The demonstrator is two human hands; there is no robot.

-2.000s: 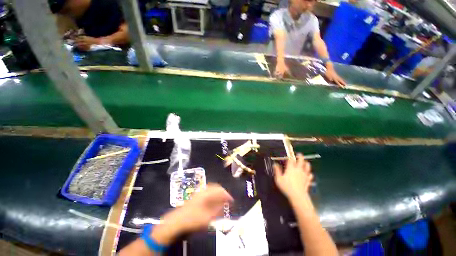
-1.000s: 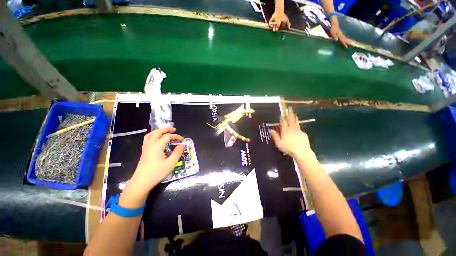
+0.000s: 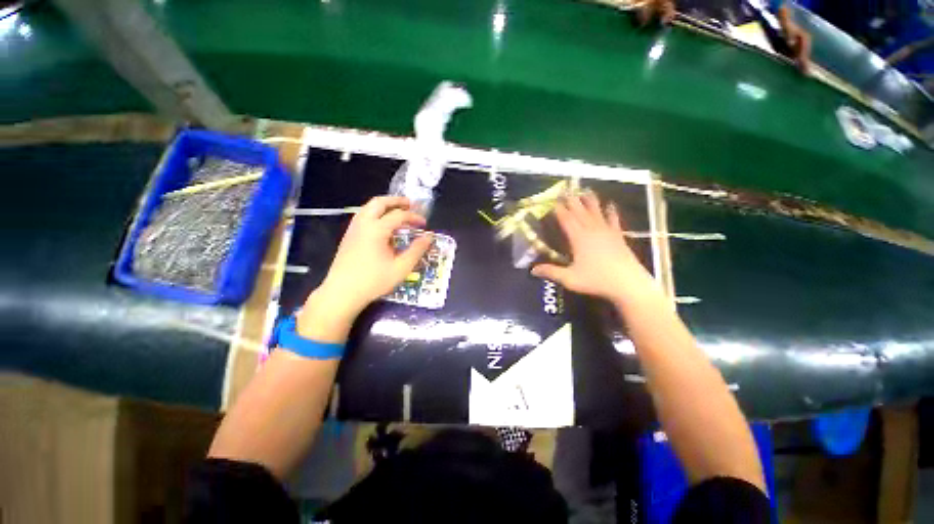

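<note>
The white-edged circuit board (image 3: 440,270) with small coloured parts lies on the black printed mat (image 3: 343,266). A crinkled clear plastic tail (image 3: 422,169) runs from its upper side past the mat's back edge. My left hand (image 3: 374,253) is over the board's upper left part, thumb and fingers bent at it; whether they grip it is unclear. Cutters with cream-yellow handles (image 3: 529,217) lie right of the board. My right hand (image 3: 596,246) is at their right side, fingers spread, thumb near the lower handle, not closed on them.
A blue bin (image 3: 268,220) of thin silvery bits with a pale stick across it stands left of the mat. A green conveyor (image 3: 574,92) runs behind the bench, with a grey post (image 3: 154,67) at upper left. Another person's hands show at the far side; another bagged board lies upper right.
The view has tilted down. My left hand has gone from above the mat's front to the board. My right hand has moved left from the mat's right side to the cutters.
</note>
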